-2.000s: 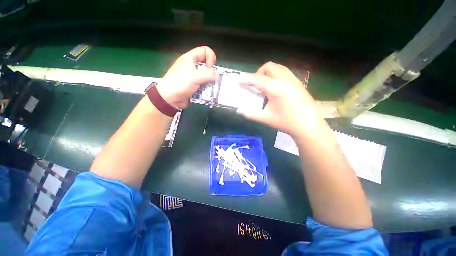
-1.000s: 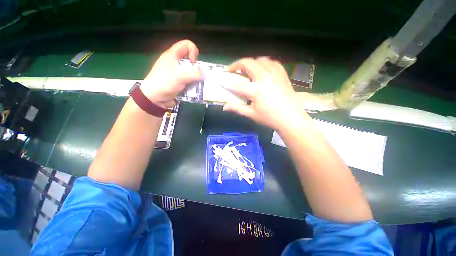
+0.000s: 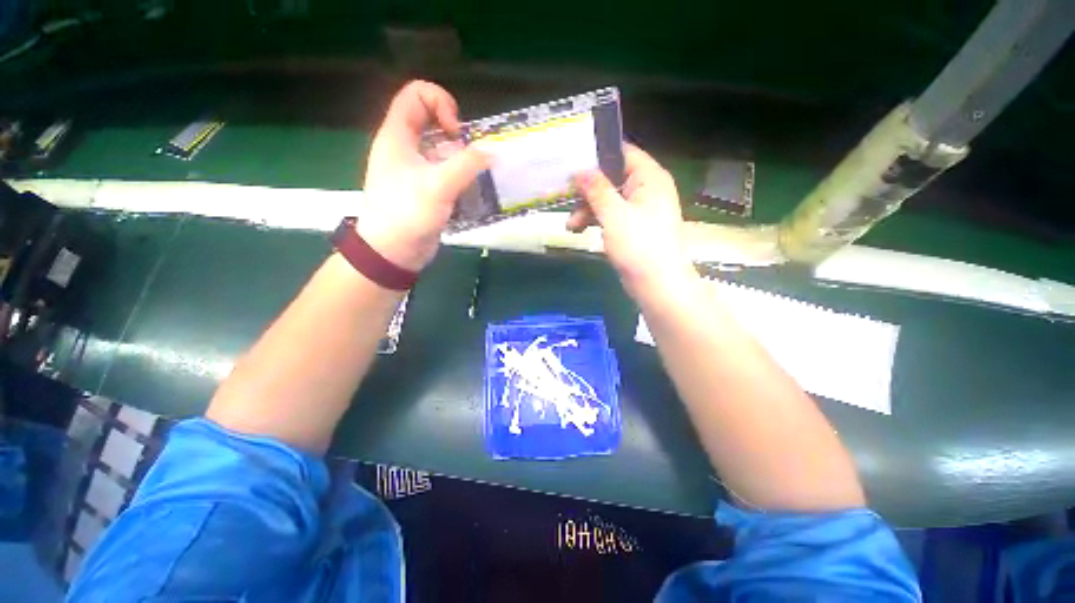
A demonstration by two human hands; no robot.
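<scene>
A phone body (image 3: pixel 608 130) with a dark end and silver edge is held up above the white rail, tilted with its right end higher. A whitish battery (image 3: pixel 542 163) with yellow edging lies in its bay. My left hand (image 3: pixel 413 177) grips the phone's left end, thumb on the front. My right hand (image 3: pixel 637 212) holds the lower right edge, its thumb touching the battery's lower right corner. The fingers behind the phone are partly hidden.
A blue tray (image 3: pixel 495 412) of tangled white strips is below. A white ribbed sheet (image 3: pixel 837 353) lies right. Phone units (image 3: pixel 191 138) (image 3: pixel 725 185) sit on the belt. A taped post (image 3: pixel 855 189) stands at right. A slim dark tool (image 3: pixel 477 283) lies above the tray.
The phone has turned so its right end is raised and uncovered. My right hand has moved down off the battery to the phone's lower right edge. A belt unit at right shows more fully.
</scene>
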